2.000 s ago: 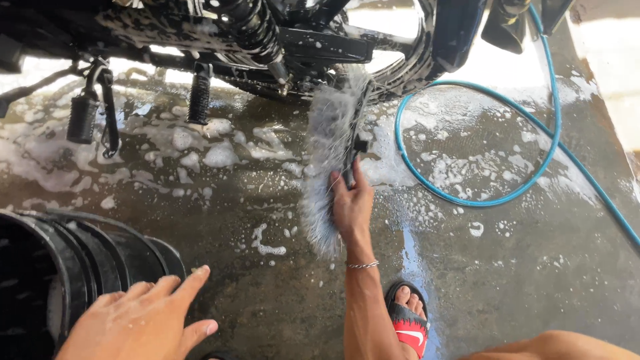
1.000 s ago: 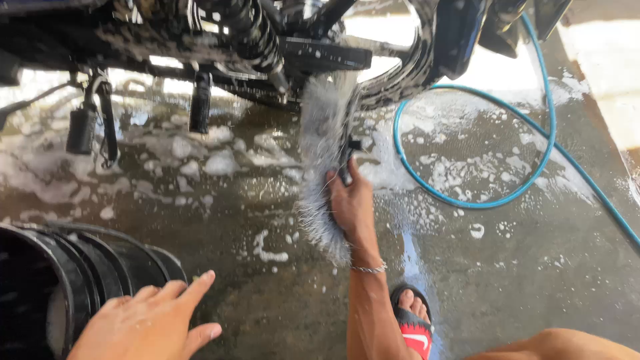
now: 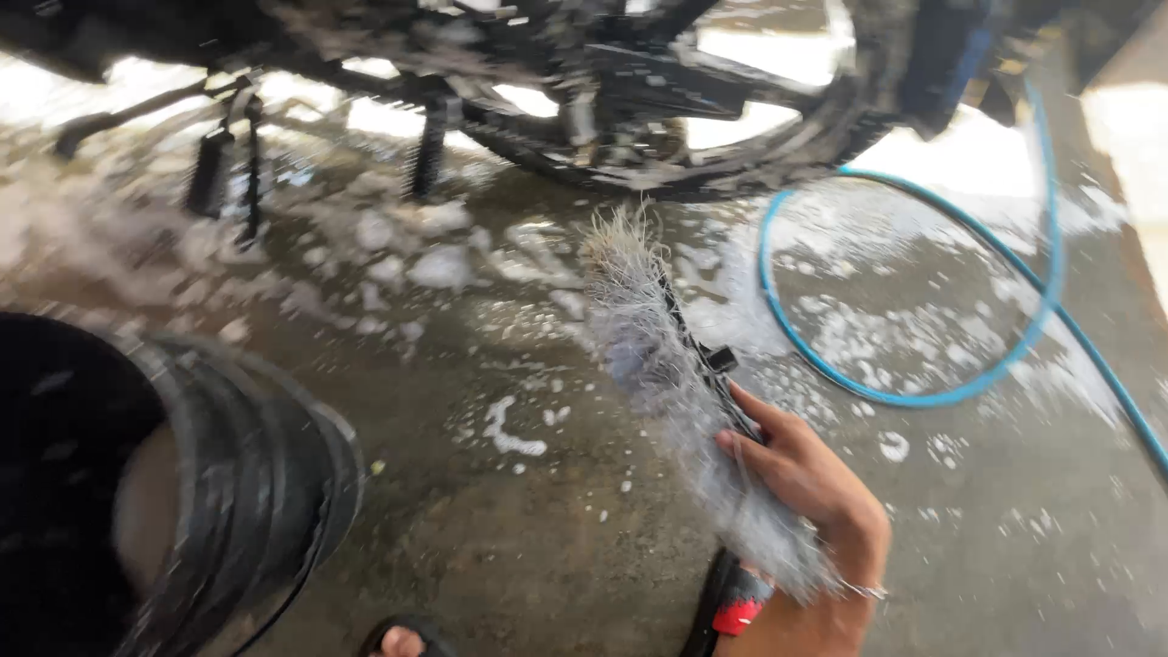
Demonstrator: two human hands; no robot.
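Observation:
My right hand (image 3: 808, 470) grips a long brush (image 3: 652, 356) by its dark back, a little right of the middle. Its pale, frayed, wet bristles face left, and the tip points up toward the motorcycle's wheel (image 3: 730, 178), with floor showing in between. The motorcycle (image 3: 383, 36) spans the top of the view, blurred, with footpegs hanging on its left side. A black bucket (image 3: 265, 456) lies or leans at the lower left, its dark mouth toward the left edge. My left hand is out of view.
A blue hose (image 3: 912, 400) loops on the wet concrete floor (image 3: 511, 547) at the right. White suds (image 3: 438, 265) spread below the motorcycle. My feet in slide sandals (image 3: 739, 602) stand at the bottom edge.
The brush, earlier up against the wheel area, has come down and away from it in my right hand. My left hand, seen earlier by the bucket, has left the view. The view has shifted.

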